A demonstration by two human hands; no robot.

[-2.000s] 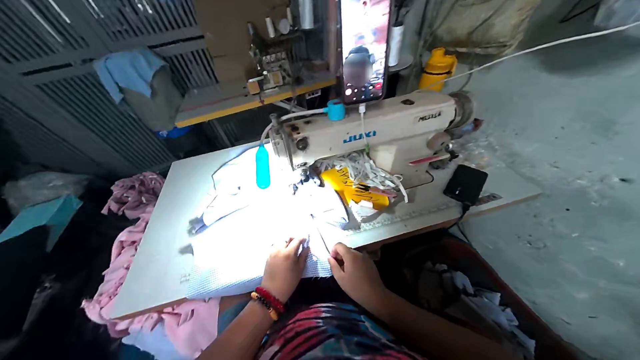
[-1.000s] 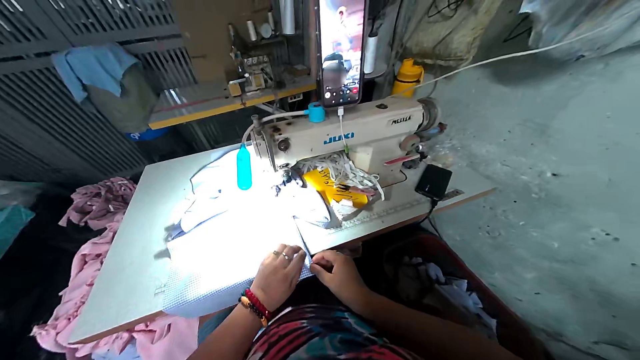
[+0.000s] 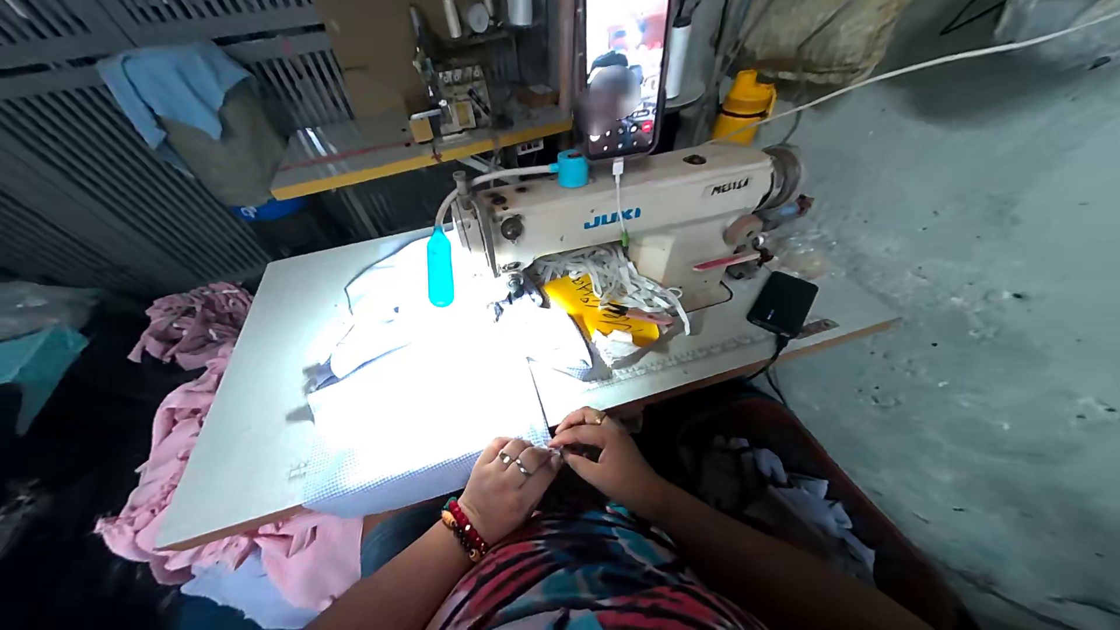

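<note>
A light blue-and-white checked fabric piece (image 3: 394,437) lies across the sewing table (image 3: 223,420), its middle washed out by bright light. Both hands pinch its right edge near the table's front: my left hand (image 3: 512,486), with rings and a red beaded bracelet, and my right hand (image 3: 608,455), fingertips almost touching. Behind the hands stands a white Juki industrial sewing machine (image 3: 630,206); cloth lies around its needle area. A turquoise lamp (image 3: 440,267) hangs by the machine head. White strips (image 3: 612,276) and a yellow piece with writing (image 3: 595,311) lie under the arm.
A phone (image 3: 623,79) stands above the machine. On the table's right is a black device (image 3: 783,304) with a cable. Pink fabric (image 3: 175,437) is heaped at the left, and a bin of cloth scraps (image 3: 787,490) sits below right. A yellow bottle (image 3: 742,107) stands behind.
My hands have come together at the fabric's right edge; two seconds ago they were farther apart. The fabric's right edge has shifted toward my body. The view has moved somewhat.
</note>
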